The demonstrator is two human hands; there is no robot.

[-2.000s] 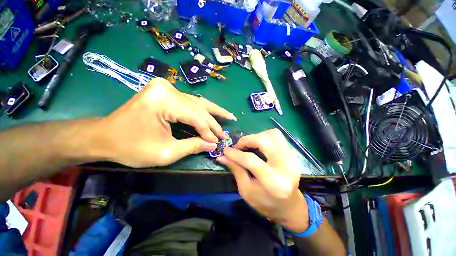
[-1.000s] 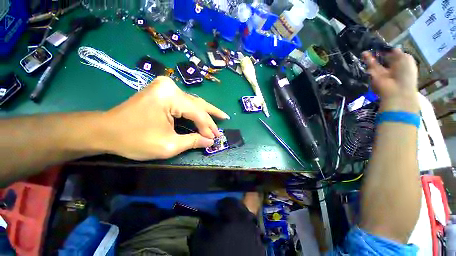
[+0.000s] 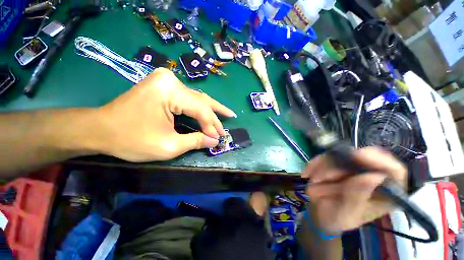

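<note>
The open watch housing lies at the front edge of the green mat, with circuitry showing and a small black square piece against its right side. My left hand rests on the mat with thumb and index fingertips on the housing's upper left part, hiding some of it. My right hand, blurred, is off the bench's front edge at the right. It holds the soldering iron by its black handle, the metal collar pointing up-left and the black cable trailing right; its tip is too blurred to tell.
Tweezers and the electric screwdriver lie right of the housing. A cream brush lies beside another open case. A white wire bundle and spare modules are behind my left hand. Blue bins stand behind, a fan right.
My right hand left the housing, reached to the back right, and has come back toward the front with the soldering iron. My left hand stays at the housing.
</note>
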